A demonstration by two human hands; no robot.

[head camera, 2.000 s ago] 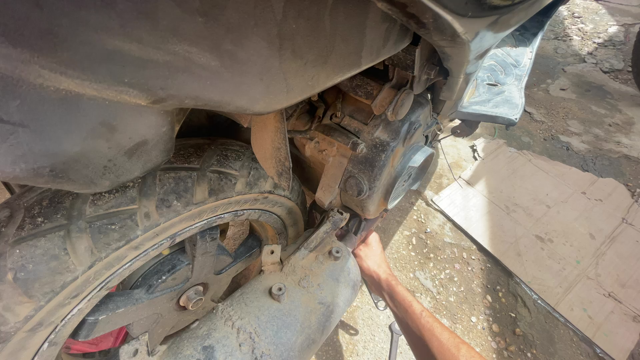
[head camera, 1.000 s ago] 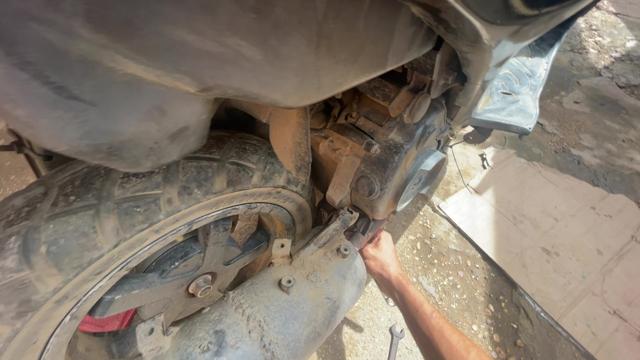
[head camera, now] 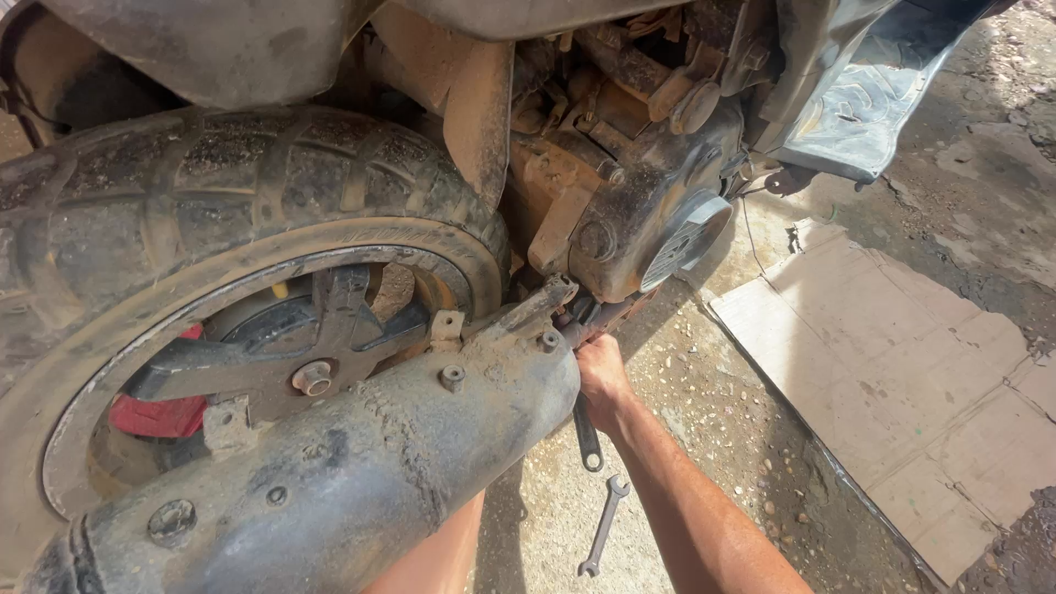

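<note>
My right hand [head camera: 602, 370] reaches up from the lower right to the exhaust pipe [head camera: 615, 318] under the engine. Its fingers look curled around a dark wrench [head camera: 586, 433], whose ring end sticks out below the palm; the fingertips are hidden. Close by on the left is the dusty muffler [head camera: 330, 470], in front of the motor scooter's rear wheel [head camera: 272, 363]. A second, open-ended wrench [head camera: 605, 526] lies on the ground below the hand. My left hand is not visible; bare skin shows below the muffler, whether arm or leg I cannot tell.
The engine's round fan cover [head camera: 686, 239] hangs just above and right of the hand. Flattened cardboard [head camera: 899, 379] lies on the rough ground at right. The scooter's footboard [head camera: 858, 107] juts out at upper right. Red cloth-like material [head camera: 158, 415] shows behind the wheel spokes.
The view has shifted, showing more of the muffler and bare skin beneath it. My right hand stays by the exhaust pipe; more of the dark wrench shows below it.
</note>
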